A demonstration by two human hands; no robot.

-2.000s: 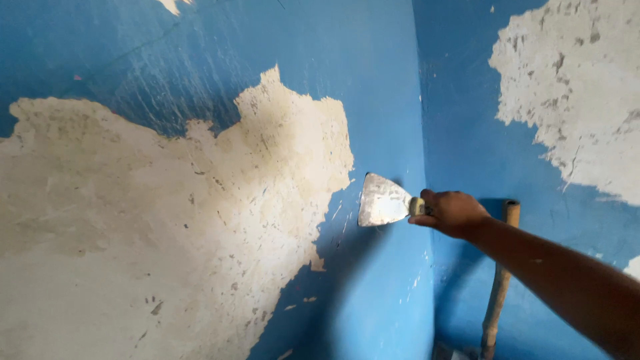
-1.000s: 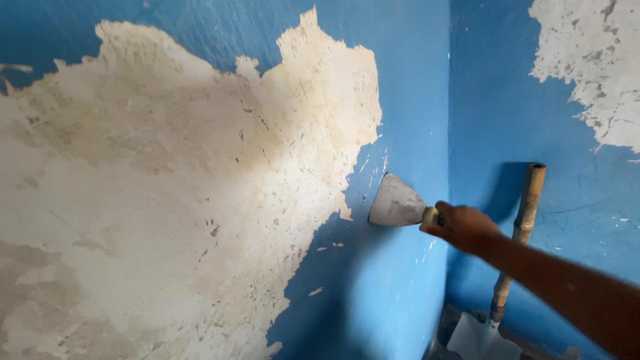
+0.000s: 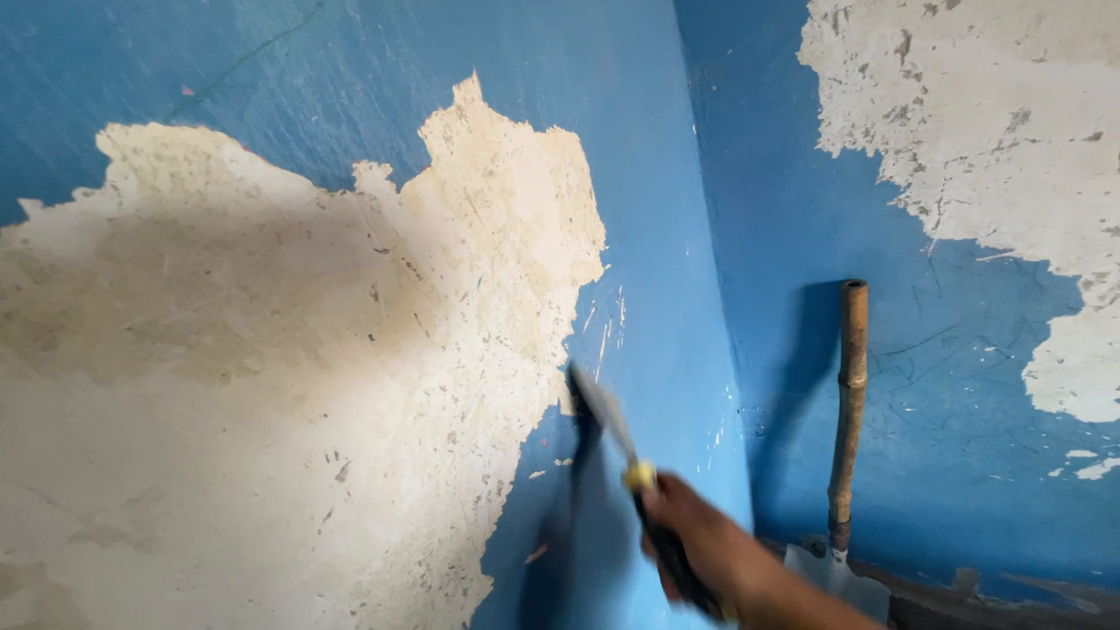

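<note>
My right hand (image 3: 700, 542) is closed around the black handle of a putty knife (image 3: 610, 418) with a yellow collar. The blade is seen nearly edge-on and blurred, its tip at or close to the ragged edge of the blue paint (image 3: 647, 306). Left of it spreads a large patch of bare, cream-coloured plaster (image 3: 350, 394) with small pits. Pale scratches mark the blue paint just above the blade. My left hand is not in view.
A shovel with a bamboo handle (image 3: 850, 394) leans in the corner, its metal blade (image 3: 831, 577) down by the wall's base. The right wall is blue, with another exposed plaster patch (image 3: 980, 131) at its upper part.
The putty knife has turned from showing its broad face to nearly edge-on, and its tip has moved to the edge of the bare patch.
</note>
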